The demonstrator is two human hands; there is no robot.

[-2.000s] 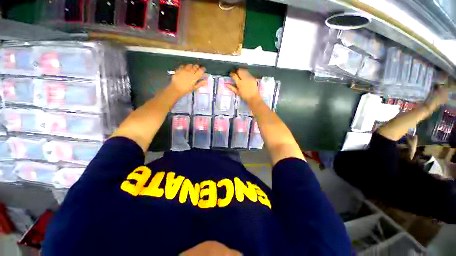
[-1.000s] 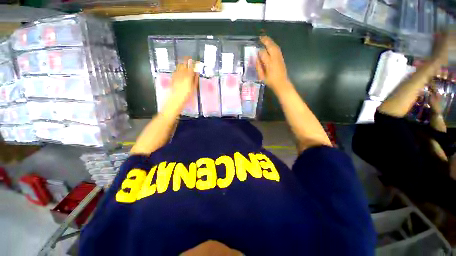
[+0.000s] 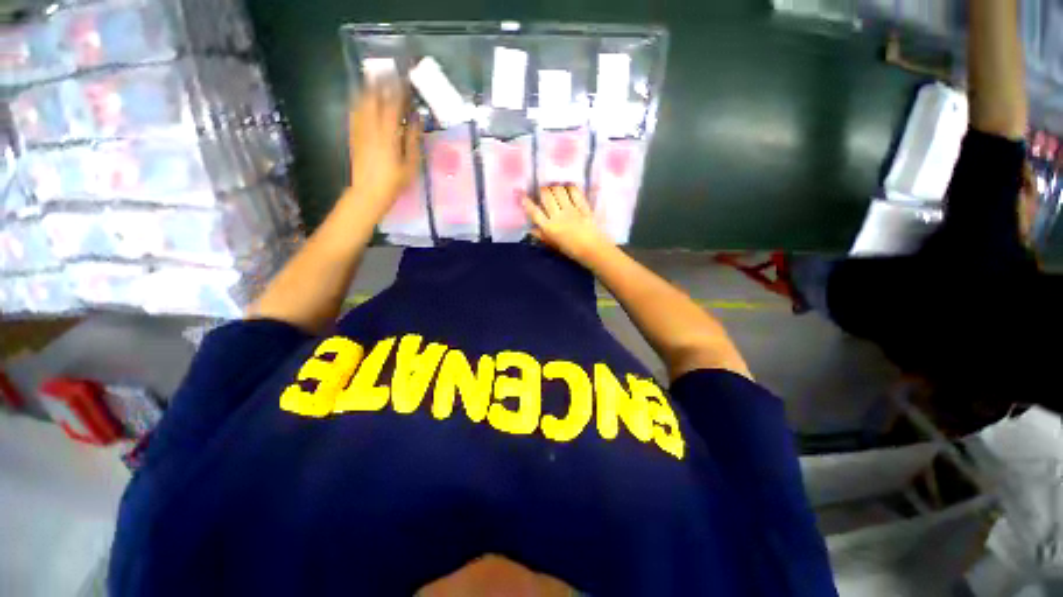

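Observation:
A clear blister tray lies on the dark-green bench in front of me. Its near row holds several flat parts with pale pink faces. White labels or slips show in the far row, one of them tilted. My left hand is blurred over the tray's left end, partly hiding the leftmost column; whether it grips anything is unclear. My right hand rests with fingers spread on a pink part near the tray's front edge, holding nothing.
A tall stack of filled trays stands at the left. A person in a dark sleeve works at the right, beside white pads. More trays lie at the upper right. Red crates are on the floor.
Pink faces and white labels now show where grey-blue parts lay earlier. My left hand has moved to the tray's left end, and my right hand from its far right to the near edge.

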